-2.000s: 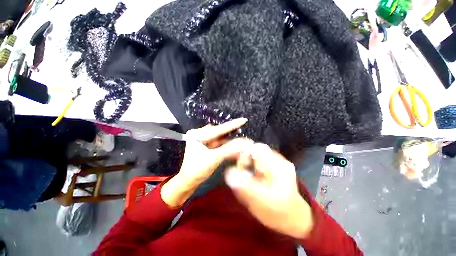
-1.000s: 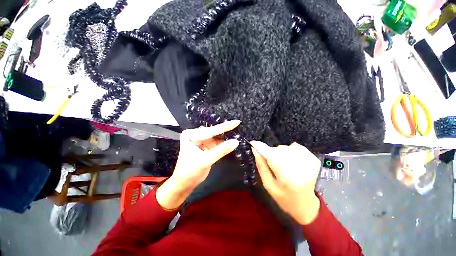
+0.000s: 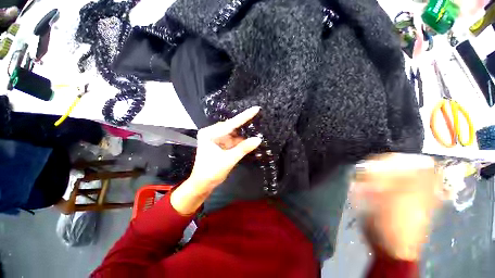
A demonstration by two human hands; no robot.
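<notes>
The dark flecked jacket point(image 3: 347, 92) lies on the white table and hangs over its front edge. My left hand point(image 3: 220, 155) pinches the jacket edge and braid trim point(image 3: 270, 171) between thumb and forefinger; the trim hangs down below the fingertips. Smooth black lining point(image 3: 198, 70) shows left of the tweed. My right hand point(image 3: 399, 198) is blurred, away to the right of the jacket, in front of the table edge. Whether it holds a needle cannot be made out, and no thread shows.
A loose trim length point(image 3: 124, 103) curls at left, near yellow-handled nippers point(image 3: 71, 108) and a dark spool point(image 3: 31, 83). Orange and yellow scissors point(image 3: 451, 122) and a green spool point(image 3: 439, 15) lie at right. A red basket point(image 3: 142, 200) and wooden stool point(image 3: 103, 190) stand below.
My right hand has moved away from the trim, out to the right. My left hand keeps its pinch on the edge. The view has shifted slightly.
</notes>
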